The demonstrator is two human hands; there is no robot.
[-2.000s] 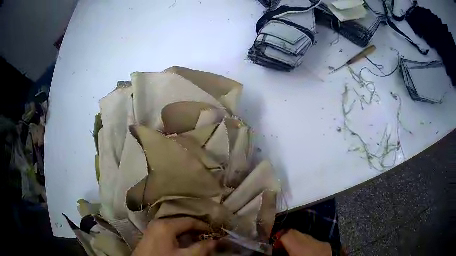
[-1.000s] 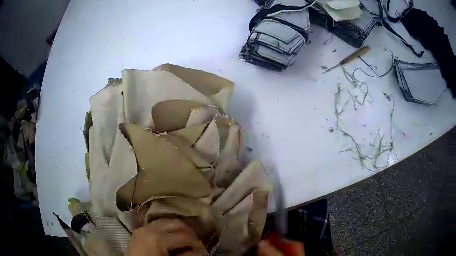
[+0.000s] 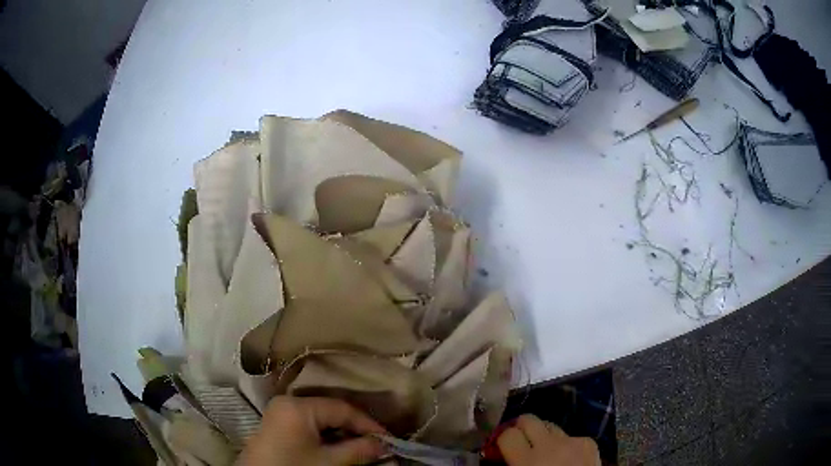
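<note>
A large ruffled heap of beige cloth pieces (image 3: 337, 282) lies on the white table and hangs to its near edge. My left hand (image 3: 314, 432) is at the heap's near edge, cut off by the bottom of the picture, with thumb and finger pinching a cloth edge. My right hand (image 3: 547, 444) is to its right at the bottom edge, closed on the red handles of the scissors (image 3: 433, 450). The silver blades point left toward my left fingertips. Whether the blades are open is unclear. Olive pieces (image 3: 185, 218) show at the heap's left side.
Tied grey bundles (image 3: 538, 77) with dark strips lie at the far right, with a cream tag (image 3: 658, 29). A pointed tool with a yellow-brown handle (image 3: 672, 113), thread scraps (image 3: 688, 273) and a grey panel stack (image 3: 785, 166) lie right. The curved table edge faces a speckled floor (image 3: 720, 364).
The scissors' blades swung from pointing up, a second ago, to pointing left at my left fingers. My left hand's blurred fingers are now pinched together. The view shifted slightly.
</note>
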